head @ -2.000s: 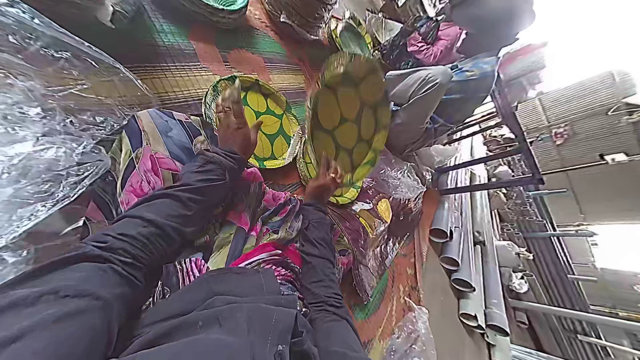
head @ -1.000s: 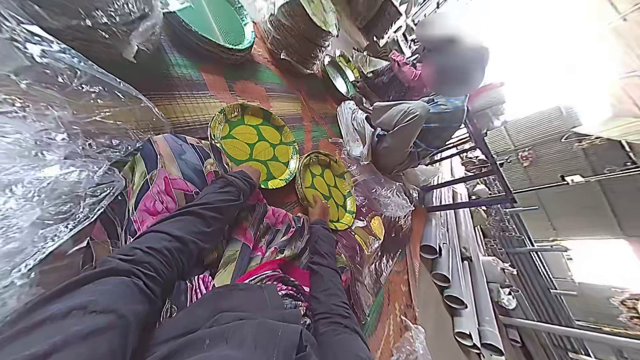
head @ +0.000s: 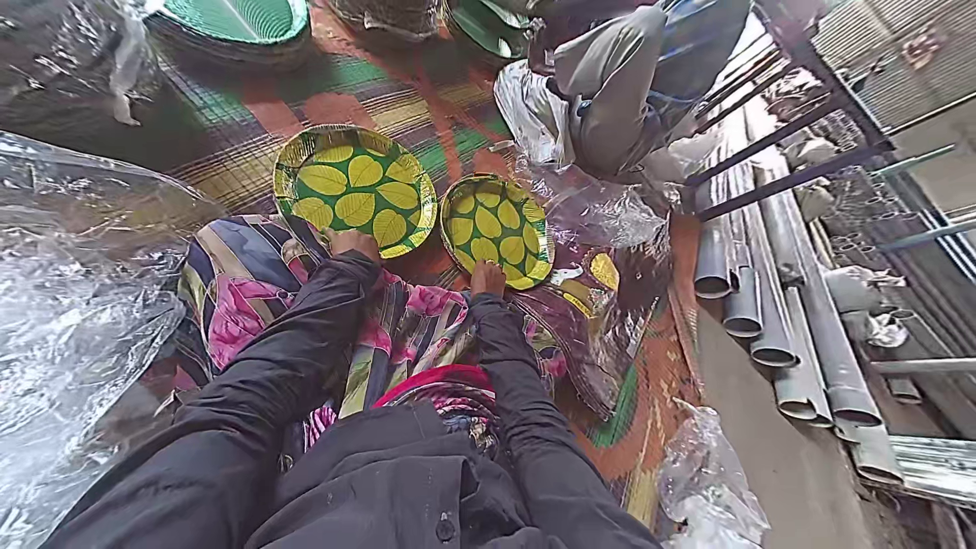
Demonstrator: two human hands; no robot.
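Two round plates with yellow leaves on green and shiny patterned rims lie side by side in front of my lap. The left leaf-print plate (head: 366, 183) is the larger in view; my left hand (head: 353, 242) is at its near edge, with the fingers partly over the rim. At the near edge of the right leaf-print plate (head: 499, 229) is my right hand (head: 488, 278), fingertips on its rim. Whether either hand grips a plate or only rests on it cannot be told, as the thumbs and undersides are hidden.
Clear plastic sheeting (head: 76, 305) spreads at the left. Stacked green plates (head: 236, 23) stand on the striped mat (head: 366, 99). Another person (head: 618, 84) sits at the upper right beside a metal frame (head: 793, 179). Grey pipes (head: 774, 335) lie at the right, near a plastic bag (head: 709, 473).
Two seconds ago the right plate was raised and blurred with my right hand at it; it is now lower, beside the left plate. My left hand has moved from over the left plate to its near edge.
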